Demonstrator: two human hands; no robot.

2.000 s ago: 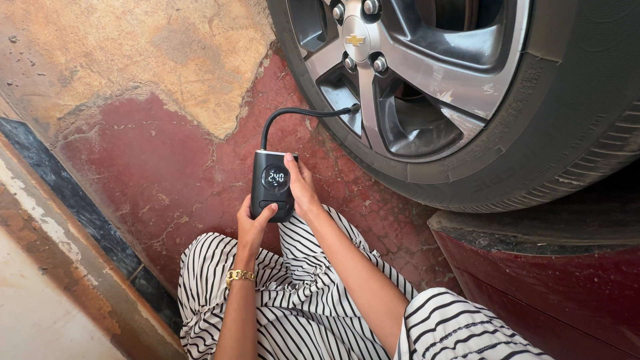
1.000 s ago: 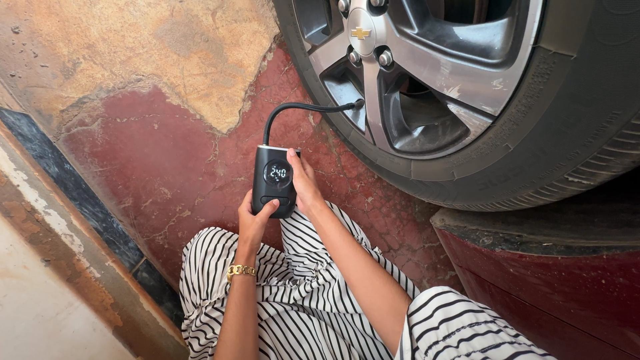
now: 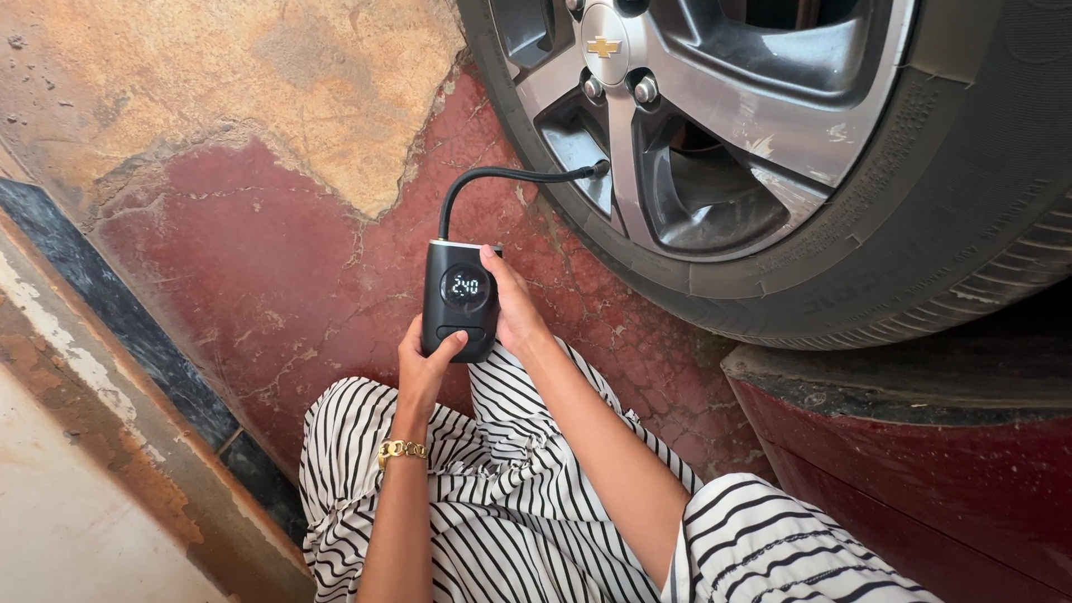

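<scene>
A black portable tire inflator (image 3: 459,314) with a round lit display is held upright between both my hands. My left hand (image 3: 423,360) grips its lower left side, thumb on the front near the buttons. On its upper right side is my right hand (image 3: 512,301), thumb at the top corner; the fingers behind the body are hidden. From the inflator's top a black hose (image 3: 502,173) curves right to the valve area of an alloy wheel (image 3: 624,134), ending between two spokes. Around the wheel runs a black rubber tire (image 3: 837,293).
Below the tire is a dark red car body panel (image 3: 921,477) with a black edge. The floor (image 3: 251,251) is cracked red concrete with a worn tan patch. A wall base with dark tiles (image 3: 126,301) runs along the left. My striped clothing lies beneath my arms.
</scene>
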